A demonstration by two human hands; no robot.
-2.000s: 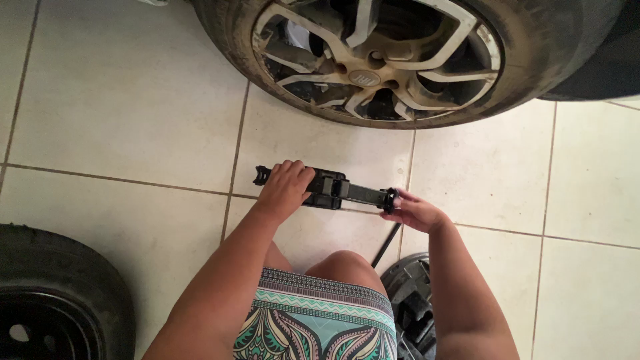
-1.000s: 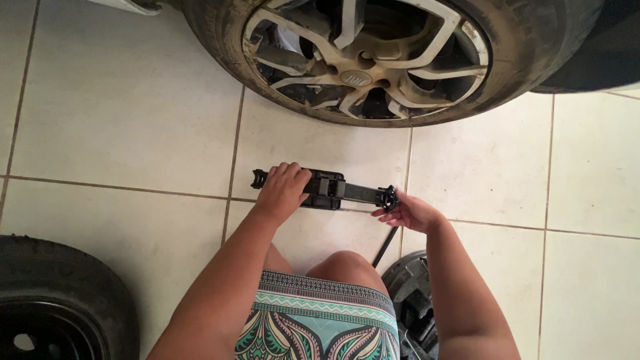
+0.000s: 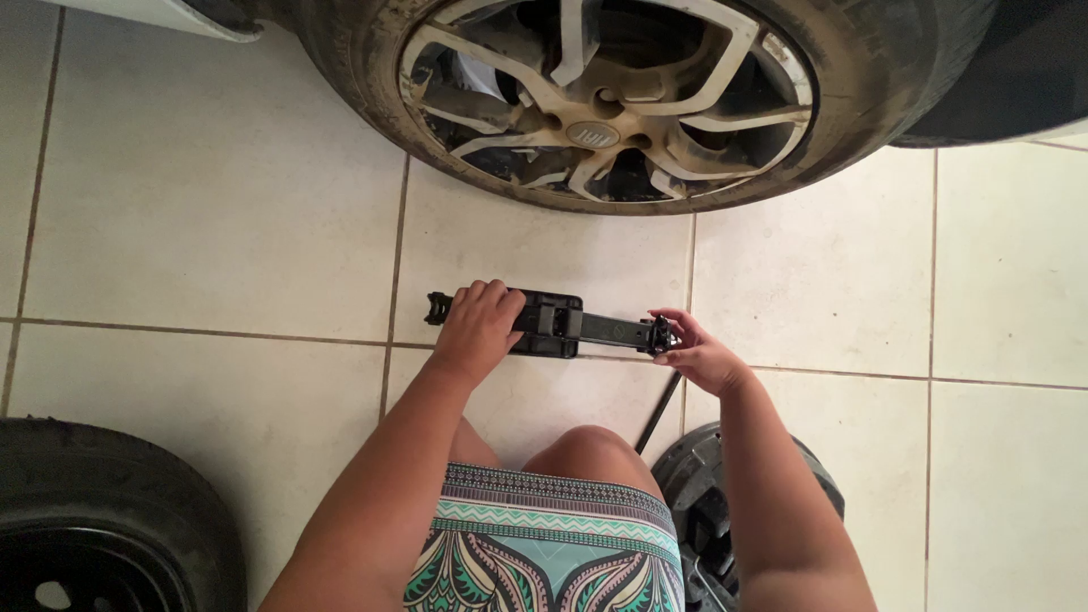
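A black scissor jack (image 3: 610, 330) lies lengthwise from left to right above the tiled floor, between my knees and a car wheel. My left hand (image 3: 483, 327) is closed over its left part, beside the broad base plate. At the jack's right end, the fingers and thumb of my right hand (image 3: 690, 348) are around the screw end joint. The car wheel (image 3: 595, 136), a dusty alloy rim with a Fiat cap, stands just beyond the jack. Whether the jack touches the floor cannot be told.
A spare tyre on a black steel rim (image 3: 200, 518) lies at the lower left. Near my right forearm is a round black plastic tool holder (image 3: 693, 493), with a thin black rod (image 3: 659, 412) beside it. Part of the car body (image 3: 200, 15) hangs at the upper left.
My right hand's fingers have shifted around the jack's right end. My left hand stays on the left part, and the jack keeps about the same place.
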